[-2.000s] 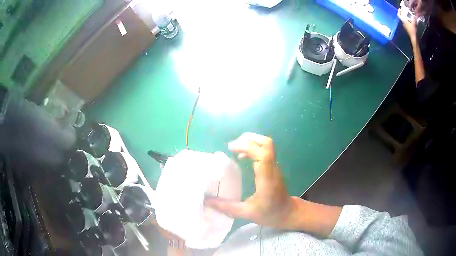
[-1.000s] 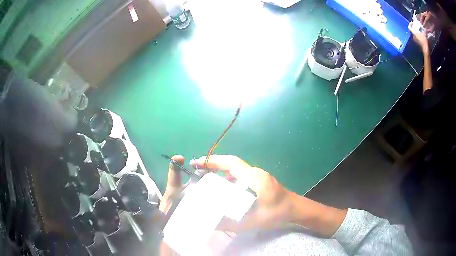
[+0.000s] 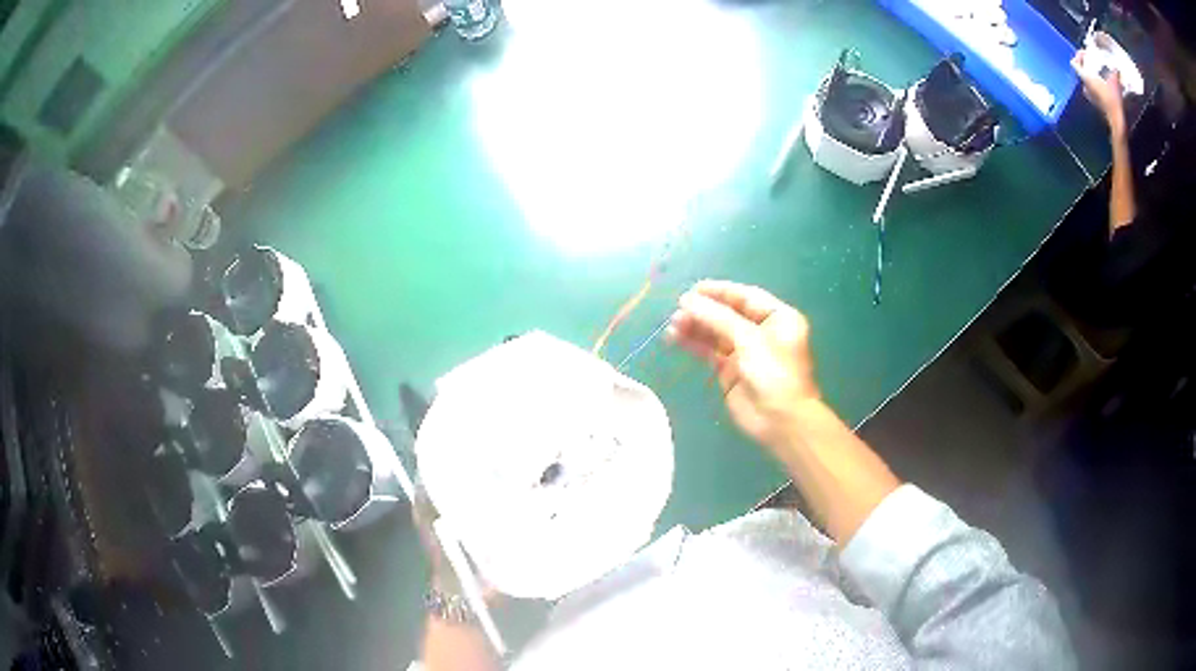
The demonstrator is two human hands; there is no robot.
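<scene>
A white many-sided camera base housing (image 3: 548,459) is held low in front of me, its closed face with a small central hole towards me. A white antenna (image 3: 470,586) points down at its left side. My left hand (image 3: 453,596) holds the housing from the lower left, mostly hidden behind it. My right hand (image 3: 754,344) is off the housing to its upper right, fingertips pinched together on a thin dark wire (image 3: 645,346) that runs from the housing. Orange-red lead wires (image 3: 626,315) trail from the housing's top over the bench.
Grouped black-and-white units (image 3: 282,367) stand in rows at left. Two waiting units (image 3: 859,125) with antennas and a trailing wire stand at upper right. A blue parts bin (image 3: 1036,98), a person's hand (image 3: 1104,92) and a stool (image 3: 1049,354) are further right. A clear bottle (image 3: 474,16) stands at back.
The housing has turned so its closed face with the hole shows. My right hand has left the housing, moved up and right, and now pinches a thin wire.
</scene>
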